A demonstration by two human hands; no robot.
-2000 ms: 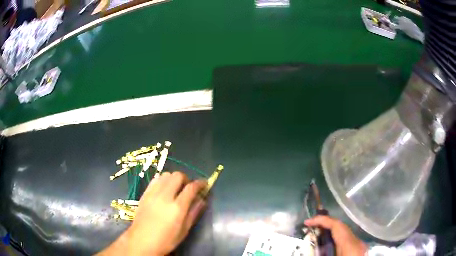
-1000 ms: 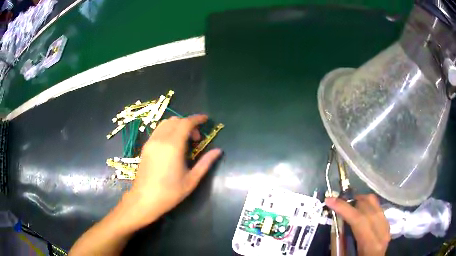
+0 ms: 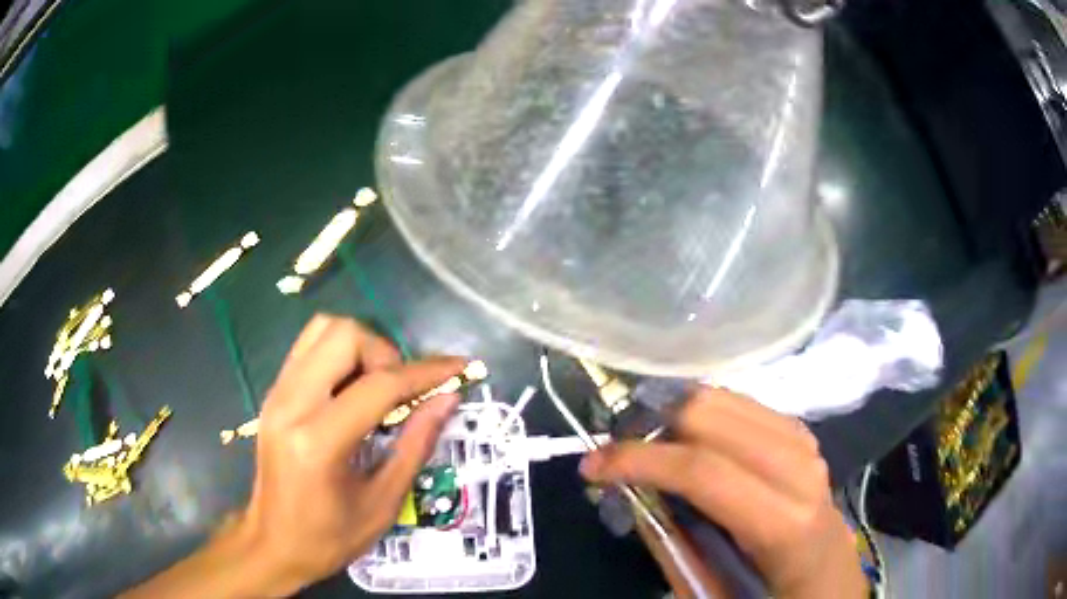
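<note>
My left hand [image 3: 339, 451] holds a brass contact strip [image 3: 435, 396] between thumb and fingers over the upper part of the white housing [image 3: 503, 573]. A green wire [image 3: 380, 307] runs from this strip up to another brass strip [image 3: 322, 252] lying on the mat. The green circuit board [image 3: 440, 496] sits in the housing, partly hidden by my left hand. My right hand [image 3: 725, 468] holds the soldering iron [image 3: 618, 404] with its thin solder feed tube, right of the housing. The iron's tip is hidden or hard to see below the hood.
The clear fume hood [image 3: 620, 187] hangs over the upper middle. More brass strips [image 3: 105, 462] with green wires lie at left. A bagged cord [image 3: 872, 357] lies right of the hood's rim. A black parts crate [image 3: 924, 480] stands at lower right. The pale conveyor rail [image 3: 82, 193] curves at upper left.
The view has shifted right. My left hand has taken hold of a strip and brought it to the housing. Two joined strip pairs now lie apart from the pile. My right hand still holds the iron.
</note>
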